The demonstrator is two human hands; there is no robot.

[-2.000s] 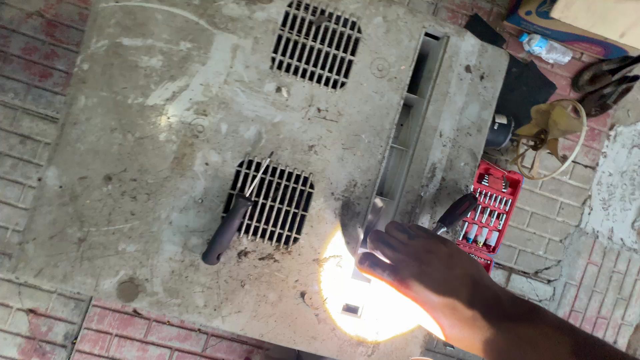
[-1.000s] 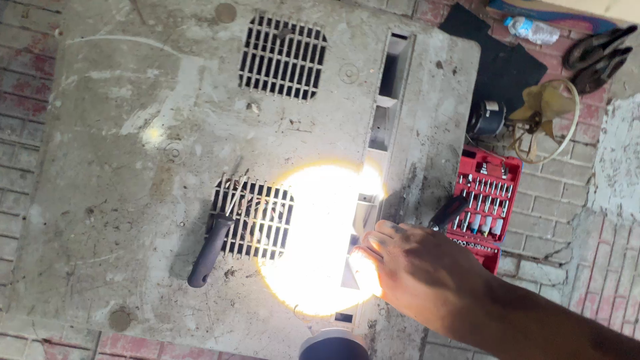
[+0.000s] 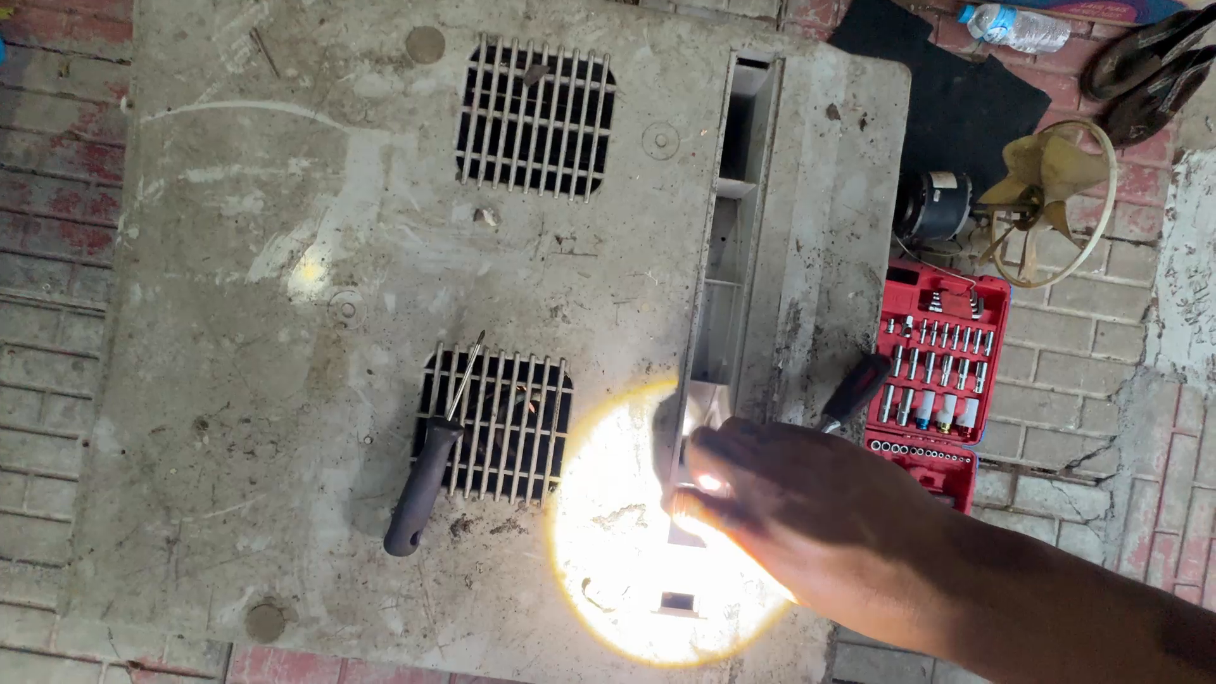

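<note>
A large grey, dirt-marked panel (image 3: 266, 399) fills the head view, with two barred vents and a long recessed slot (image 3: 727, 237) at its right side. My right hand (image 3: 760, 494) reaches in from the lower right, its fingertips at the slot's lower part. Whether they grip anything is hidden by glare and the hand. Just above its wrist lies a black tool handle (image 3: 855, 389); its metal shank runs behind the hand. A black-handled screwdriver (image 3: 425, 480) rests across the lower vent (image 3: 513, 427). My left hand is out of view.
Right of the panel, an open red socket set (image 3: 940, 351) lies on brick paving. Above it are an electric motor (image 3: 936, 204) with a yellowish fan blade (image 3: 1040, 180), black cloth (image 3: 950, 95), a plastic bottle (image 3: 1021, 27) and dark sandals (image 3: 1145, 71). The upper vent (image 3: 537, 119) has metal bars.
The bright light spot has moved off the lower vent, down and right around my right hand. A dark round object at the bottom edge one second ago is out of view.
</note>
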